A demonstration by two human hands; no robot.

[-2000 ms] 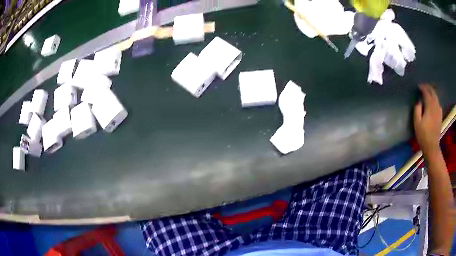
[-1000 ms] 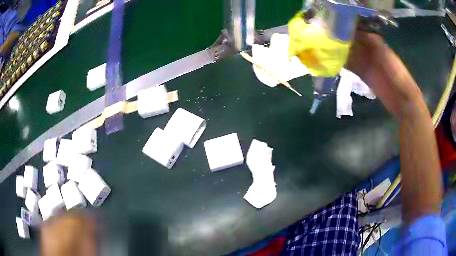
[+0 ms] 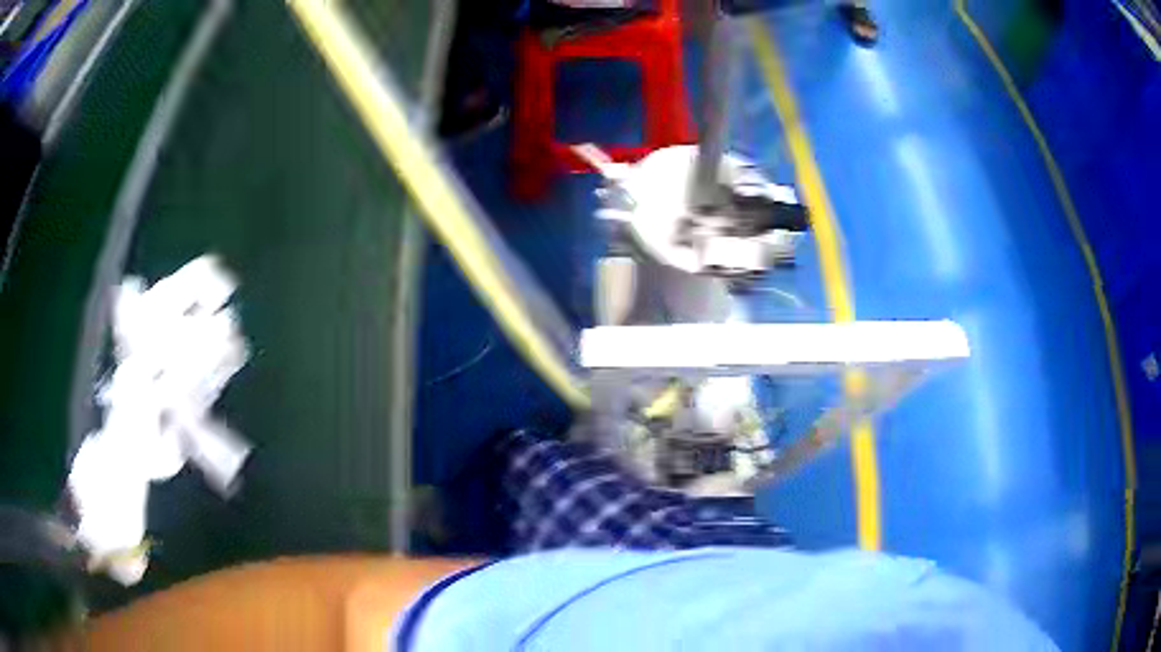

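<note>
A crumpled heap of white wipes (image 3: pixel 159 369) lies on the dark green worktop (image 3: pixel 318 318) at the left. My bare right forearm comes out of a light blue sleeve and runs along the bottom edge towards the lower left, blurred. The right hand is not visible. My left hand is out of the picture. A blurred dark grey shape shows at the left edge beside the wipes, too unclear to name. No white housings or dispensing gun can be made out.
A thick cream-yellow hose (image 3: pixel 439 198) slants past the worktop's edge. Beyond are a metal stand with a white bar (image 3: pixel 777 344), equipment with a white round part (image 3: pixel 675 210), a red stool (image 3: pixel 532 115) and blue floor (image 3: pixel 929 242) with yellow lines. A foot shows at the top.
The view has swung right, away from the housings. The gun with the yellow wrap and my right hand have left the picture. The stand, stool and floor have come into view.
</note>
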